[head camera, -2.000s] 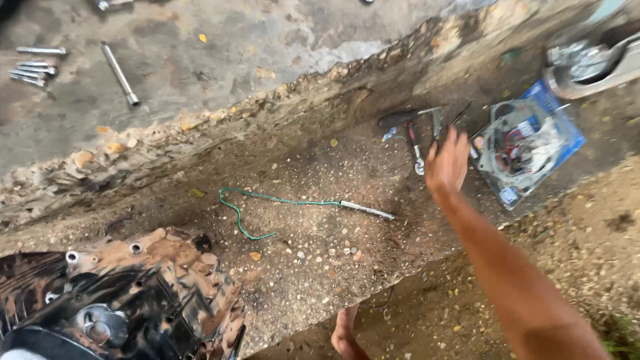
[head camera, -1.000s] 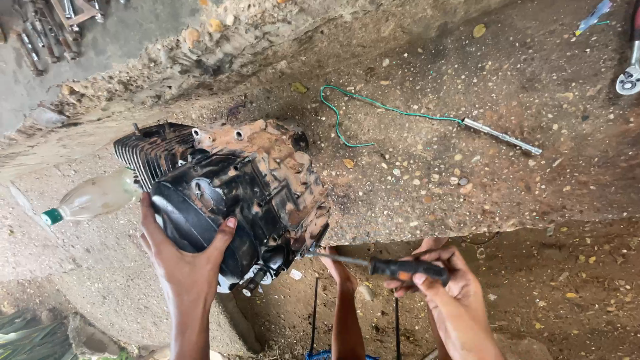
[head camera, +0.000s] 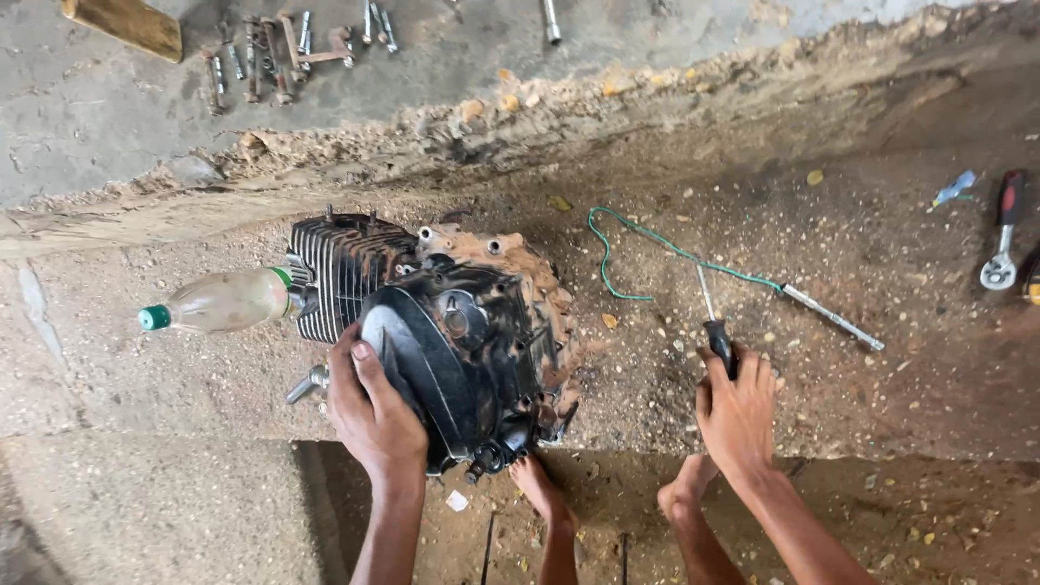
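Note:
A dirt-caked motorcycle engine (head camera: 479, 341) with a finned cylinder (head camera: 341, 268) lies on the concrete step. My left hand (head camera: 378, 406) rests against its black side cover, thumb on top and fingers along the edge. To the right of the engine, my right hand (head camera: 739, 402) is on the black handle of a screwdriver (head camera: 719, 337), whose shaft points away from me. The screwdriver's tip meets a green wire (head camera: 678, 248), or lies just over it. That wire runs to a slim metal rod (head camera: 833, 317) on the step.
A plastic bottle (head camera: 231, 301) with a green cap lies left of the cylinder. Bolts (head camera: 268, 61), a metal bar (head camera: 552, 20) and a brown block (head camera: 126, 26) are on the upper ledge. A ratchet (head camera: 1003, 236) lies far right. Bare feet (head camera: 536, 479) are below the step's edge.
One second ago my right hand held the screwdriver near the engine's lower right; now hand and screwdriver are farther from the engine, by the green wire. My left hand stays on the engine.

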